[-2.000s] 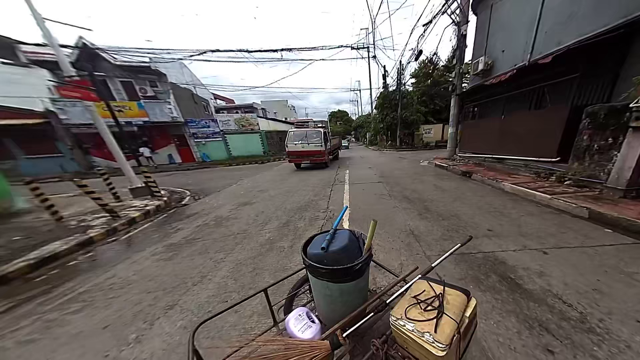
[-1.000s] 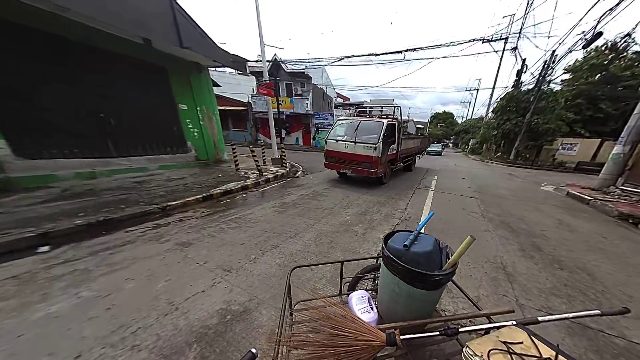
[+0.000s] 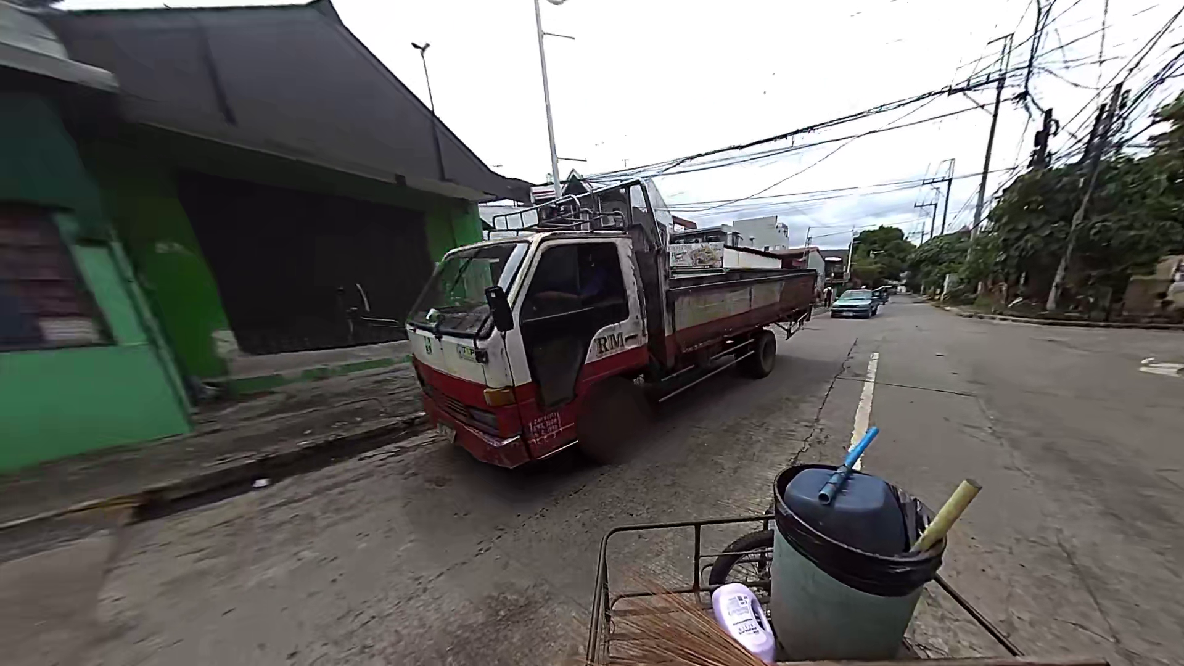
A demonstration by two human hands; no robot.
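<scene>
Neither my left hand nor my right hand shows in the head view. At the lower right is a metal-framed cart [image 3: 647,527] with a spoked wheel [image 3: 743,562]. A grey-green bin [image 3: 837,601] lined with a black bag stands in it. The bin holds a dark blue plastic container [image 3: 856,513], a blue pipe [image 3: 846,465] lying across its top and a yellowish stick [image 3: 946,516] leaning out. Beside the bin is a pale purple plastic bottle [image 3: 743,620]. Bristles of a stick broom [image 3: 680,634] spread at the bottom edge, its handle out of view.
A red and white flatbed truck [image 3: 573,342] is on the road just left of the cart. A blue car [image 3: 855,303] is farther off. A kerb [image 3: 277,467] and green building [image 3: 74,398] border the left side; trees and utility poles [image 3: 990,139] stand right.
The truck has come much nearer and is now ahead on the left. The view has swung left, and the yellowish container on the cart has left the frame.
</scene>
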